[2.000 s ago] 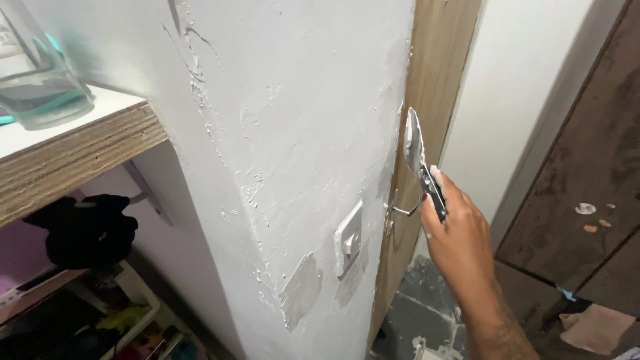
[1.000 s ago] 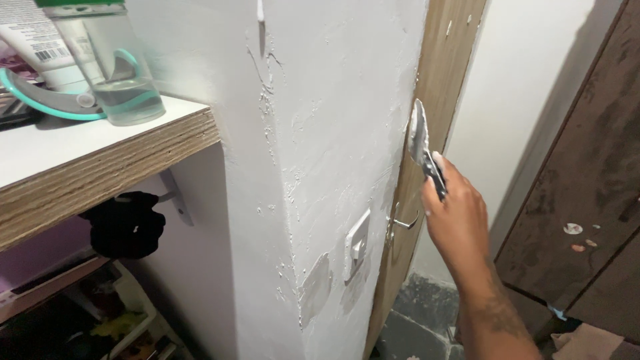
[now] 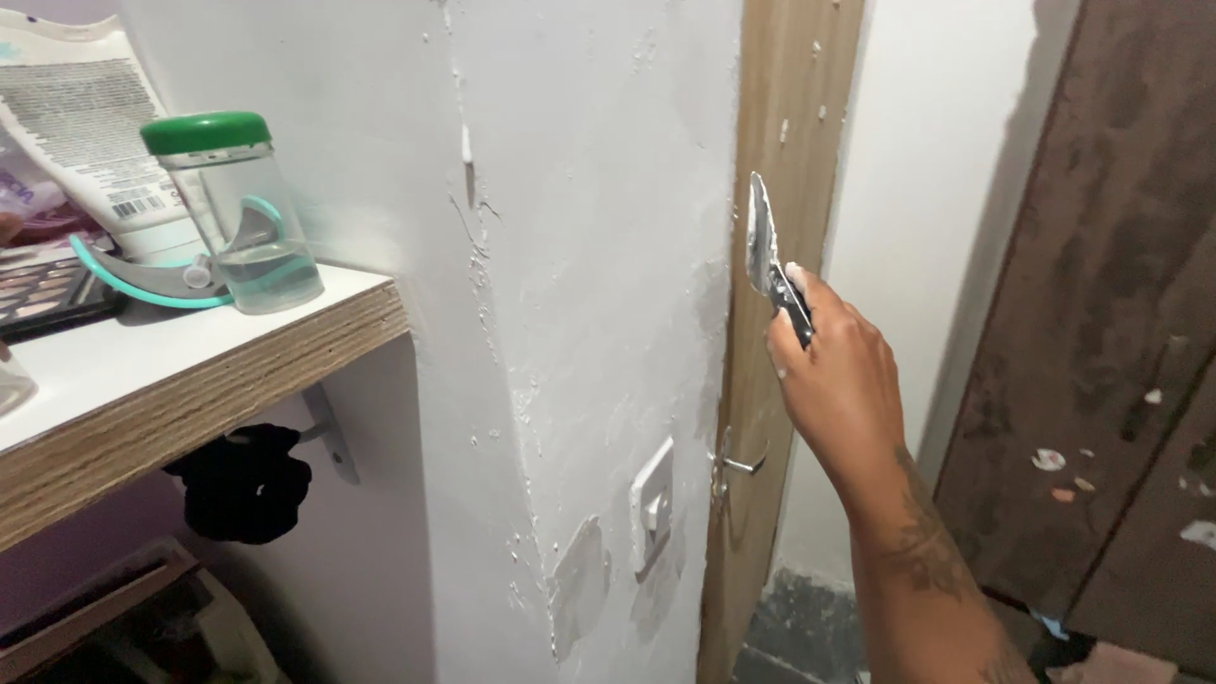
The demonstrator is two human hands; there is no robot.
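My right hand [image 3: 841,370] is closed around the black handle of a putty knife [image 3: 761,233], right of the wall corner. The knife's blade points up and carries white paste; it appears in front of the wooden door [image 3: 793,142], and whether it touches anything cannot be told. White paste is smeared along the grey-white wall [image 3: 608,285], with ridges and drips down its left corner. A switch plate [image 3: 653,508] sits low on that wall, with damp-looking grey patches beside it. My left hand is out of view.
At left, a shelf [image 3: 351,323] holds a green-lidded jar [image 3: 252,228] of clear liquid, a white tube [image 3: 90,114] and a palette [image 3: 57,294]. A black scrunchie [image 3: 247,484] hangs below. The door has a metal handle [image 3: 744,465]; a brown cabinet [image 3: 1092,313] stands at right.
The view has shifted left, bringing more of the shelf and its jar into sight. My right hand still grips the putty knife, blade up, near the door edge.
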